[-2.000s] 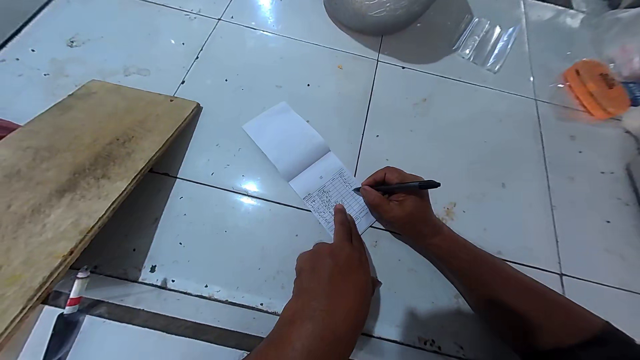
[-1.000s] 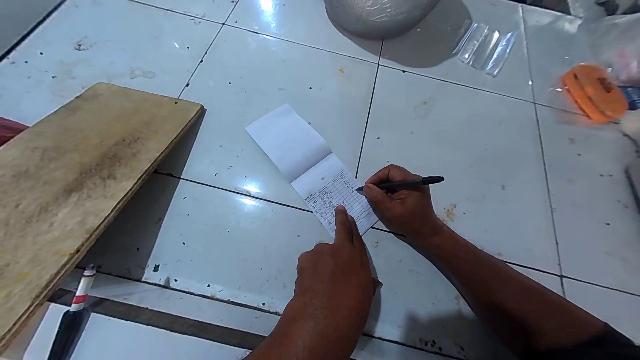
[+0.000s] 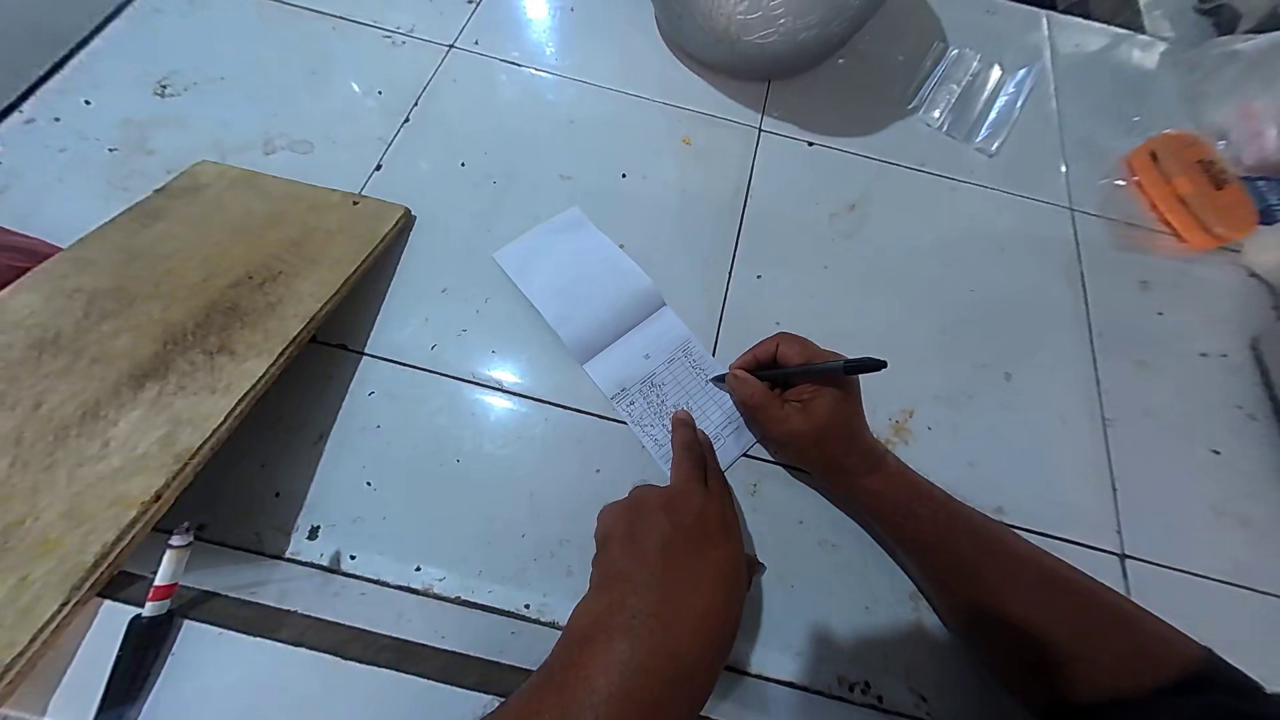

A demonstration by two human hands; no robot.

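An open paper pad (image 3: 630, 320) lies on the tiled surface, its blank cover leaf folded away and its ruled page bearing handwriting. My right hand (image 3: 810, 410) grips a black pen (image 3: 815, 371), the tip at the upper right part of the ruled page. My left hand (image 3: 680, 540) presses its extended index finger on the page's lower part, with the other fingers mostly hidden under the hand; it holds nothing that shows.
A worn wooden board (image 3: 200, 320) is at the left, a marker-like stick with a red band (image 3: 165, 580) below it. A rounded grey object (image 3: 765, 30), clear plastic packets (image 3: 975, 95) and an orange item in clear plastic (image 3: 1190, 190) are at the top and right.
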